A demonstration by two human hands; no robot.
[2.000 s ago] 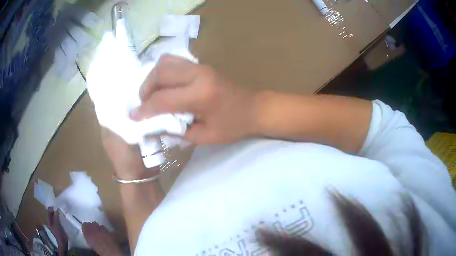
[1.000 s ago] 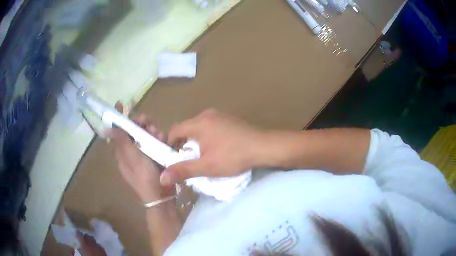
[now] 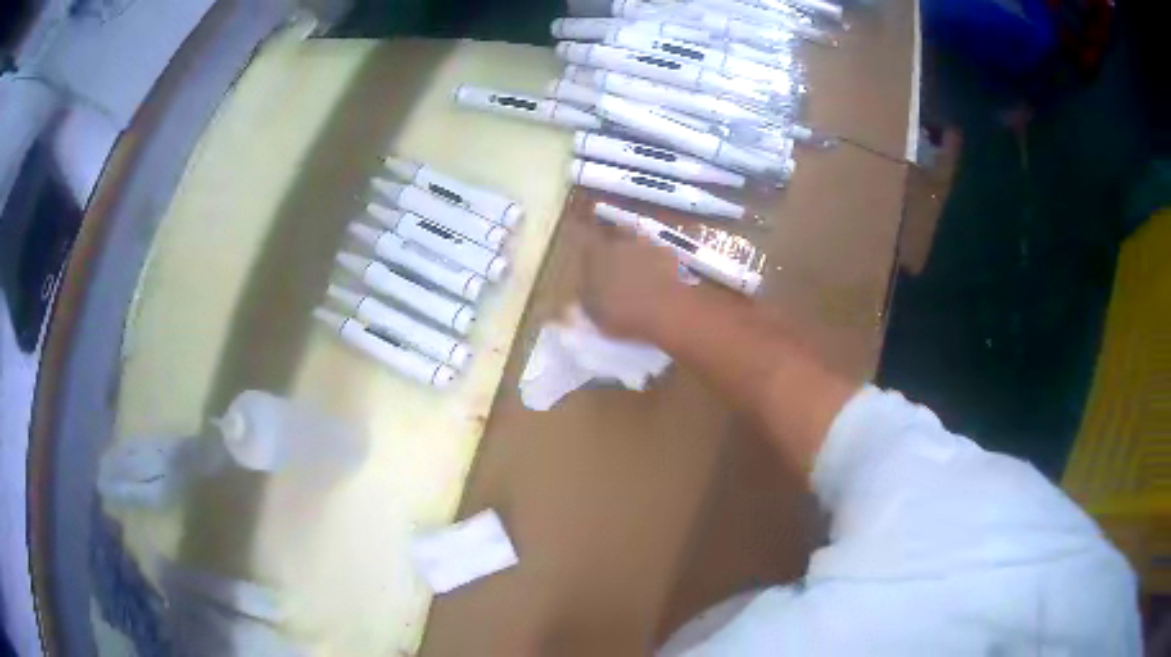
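Observation:
My right hand (image 3: pixel 623 276) is blurred and reaches over the brown surface. A crumpled white wiping cloth (image 3: pixel 584 362) hangs from it. A white pen-shaped device (image 3: pixel 693 247) with a dark oval panel lies right beside the fingers; whether they grip it is unclear. A crowded group of similar devices (image 3: pixel 655 154) lies beyond the hand. Several more devices (image 3: pixel 417 276) lie side by side on the cream sheet (image 3: pixel 276 340). My left hand is out of the picture.
A folded white wipe (image 3: pixel 465 552) lies across the sheet's edge on the brown surface (image 3: pixel 584 494). A cloudy white bottle (image 3: pixel 263 430) lies on the sheet. A yellow crate (image 3: pixel 1130 385) stands at the right, with blue material (image 3: pixel 982 32) at the top.
The view has shifted, showing both groups of devices. My right hand has moved away from my body toward the crowded group, with the cloth. My left hand and the device it held have left view.

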